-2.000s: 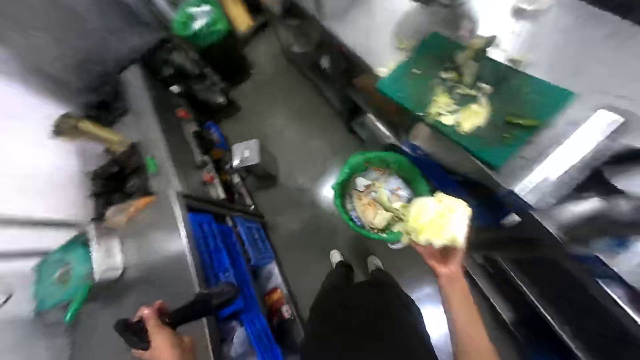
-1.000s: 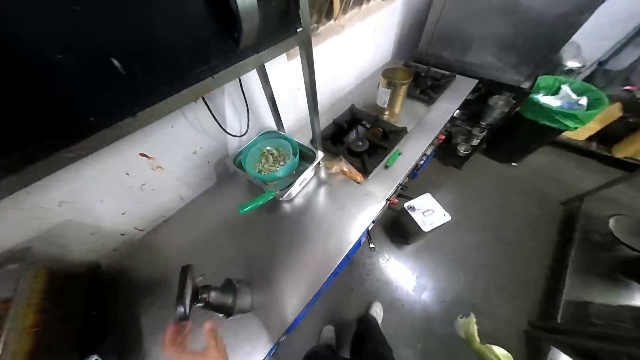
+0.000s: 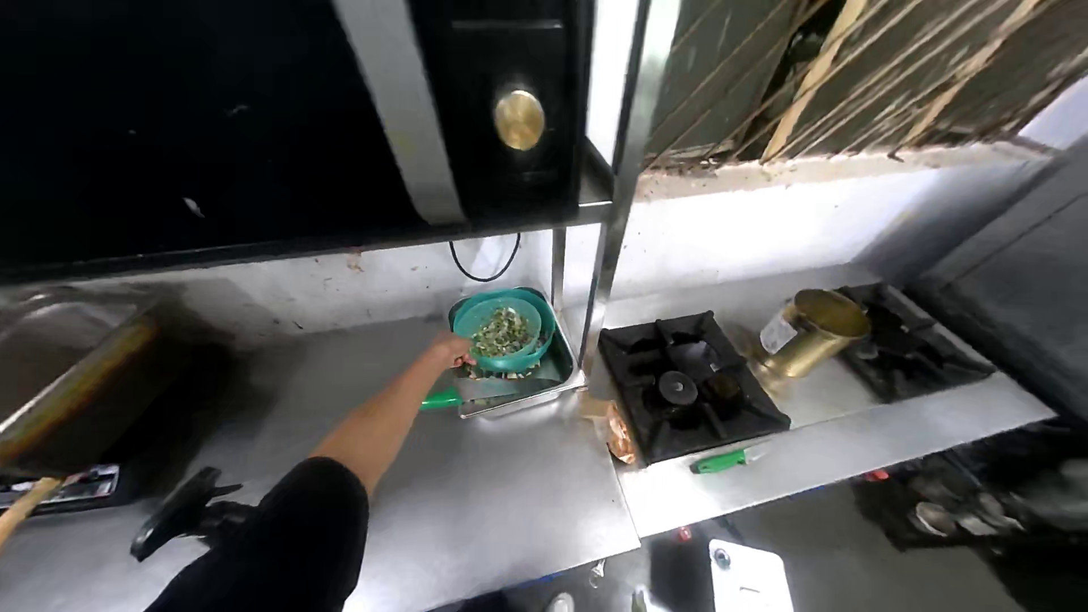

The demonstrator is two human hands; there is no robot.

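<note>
My left hand (image 3: 455, 349) reaches across the steel counter, its fingers closed on the left rim of a green plastic bowl (image 3: 537, 338) holding chopped green vegetables (image 3: 501, 331). The bowl rests within a larger green bowl, in a rectangular steel tray (image 3: 561, 393). A knife with a green handle (image 3: 442, 399) lies over the tray's front edge, below my hand. Beside my sleeve, a black-handled object (image 3: 183, 514) stands on the counter, partly hidden. My right hand is out of view.
Right of the tray are a black gas burner (image 3: 693, 387), a brass-coloured pot (image 3: 816, 331) and a green-handled knife (image 3: 721, 461) near the edge. A black shelf unit (image 3: 255, 127) overhangs the counter. A metal pan (image 3: 76, 374) is at left; a white-topped bin (image 3: 750, 578) stands below.
My left hand has moved from beside the black-handled object to the green bowl and taken hold of its rim. The pale green leaf seen at the lower right has left view. The view has shifted strongly.
</note>
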